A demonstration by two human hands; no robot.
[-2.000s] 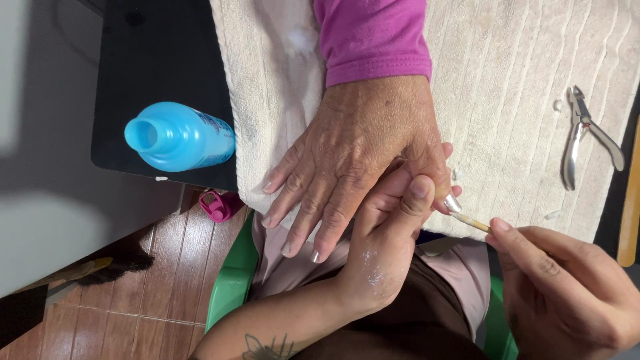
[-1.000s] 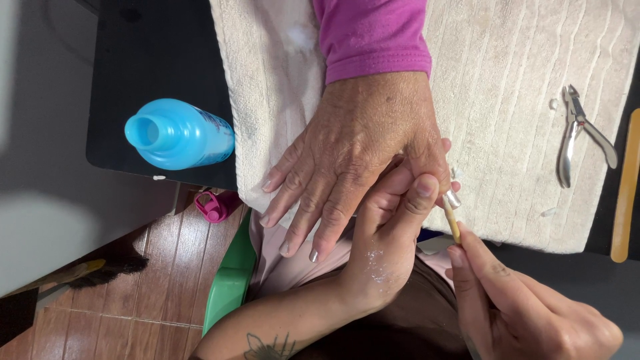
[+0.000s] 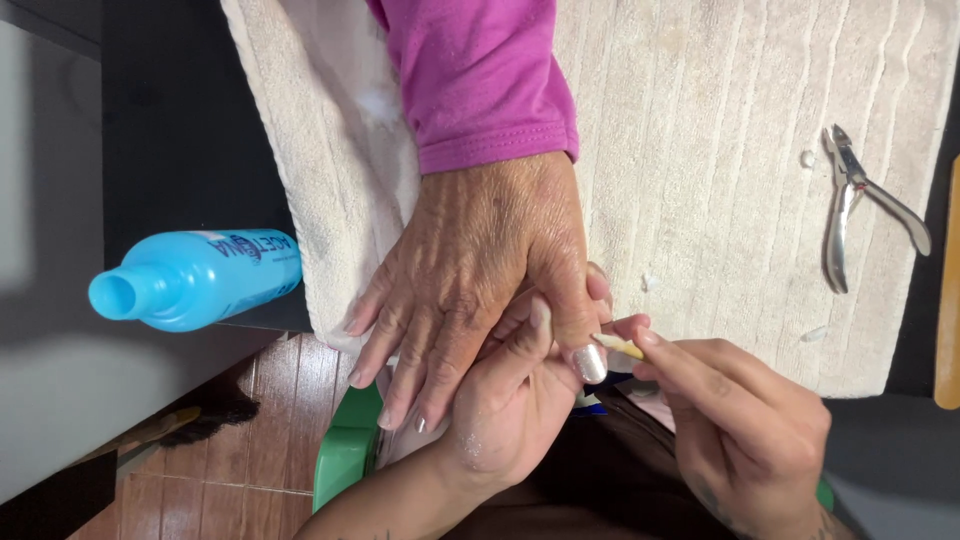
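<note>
Another person's hand (image 3: 480, 247), in a magenta sleeve (image 3: 487, 90), lies palm down over a beige towel (image 3: 675, 150) and reaches past its edge. My left hand (image 3: 517, 397) holds that hand's thumb from beneath. The thumbnail (image 3: 590, 363) has shiny silvery polish. My right hand (image 3: 742, 420) pinches a thin wooden stick (image 3: 621, 346), its whitish cotton-like tip at the skin beside the thumbnail. Metal cuticle nippers (image 3: 847, 195) rest with handles spread on the towel's right part, near small white bits (image 3: 649, 282).
An uncapped blue acetone bottle (image 3: 217, 274) stands at the left on the black table (image 3: 180, 150). At the right edge is a long orange-yellow file-like strip (image 3: 949, 300). Below are a green chair part (image 3: 345, 450), a dark-bristled brush (image 3: 217, 421) and a tiled floor (image 3: 277, 397).
The stick's tip has moved from the thumbnail to the skin beside it, and now points up and left. My left hand still holds the thumb, which has turned so its nail shows more.
</note>
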